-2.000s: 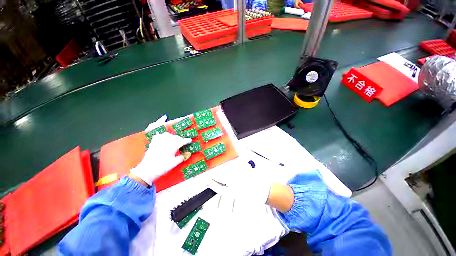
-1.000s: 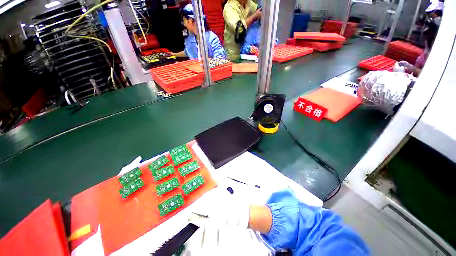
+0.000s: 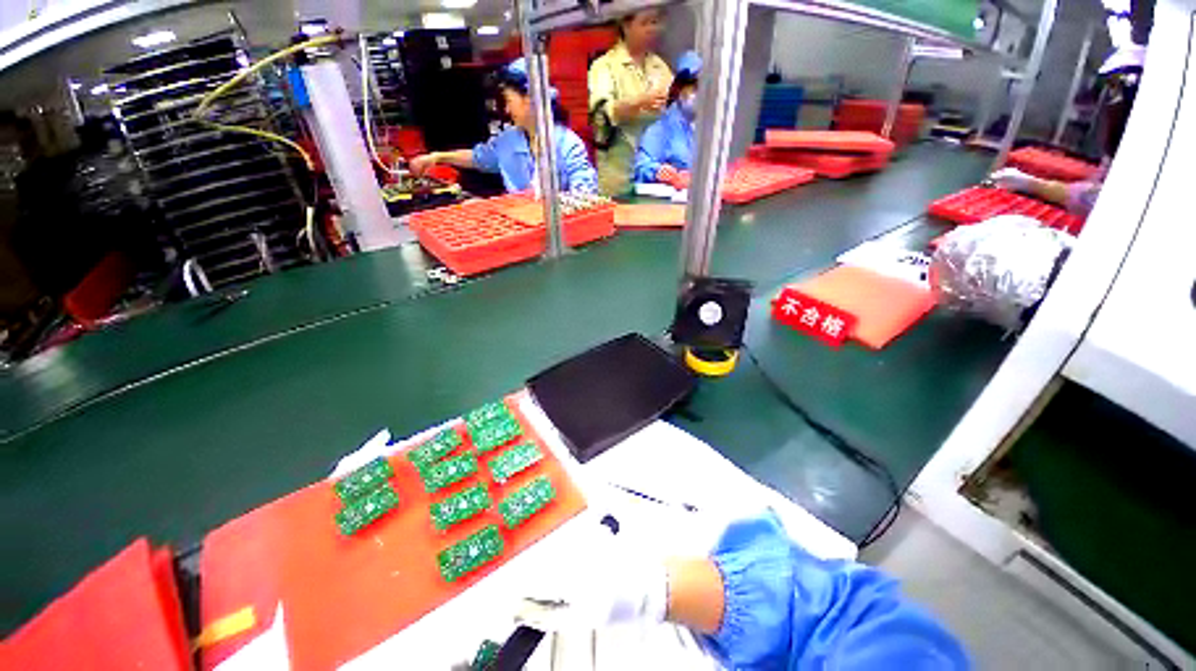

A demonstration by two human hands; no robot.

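My right hand [image 3: 610, 606], in a white glove below a blue sleeve, is low in the picture over the white cloth [image 3: 682, 524]. It is shut on a black brush [image 3: 519, 648], cut off by the bottom edge. A green circuit board [image 3: 487, 654] shows partly beside the brush. Several more green boards [image 3: 460, 506] lie in uneven rows on the red foam sheet [image 3: 394, 577]. My left hand is not in view; a white patch at the sheet's lower left cannot be made out clearly.
A black pad [image 3: 613, 393] lies beyond the cloth, beside a small fan [image 3: 711, 315] over a yellow ring [image 3: 711, 361]. A red sign [image 3: 815, 316] lies farther right. Red foam sheets [image 3: 105, 623] are at left. Metal posts, red trays [image 3: 479, 232] and several people stand beyond.
My left hand was over the boards two seconds ago and has left the picture. The view has tilted up and turned, so the brush and my right hand sit lower. The right hand keeps the brush.
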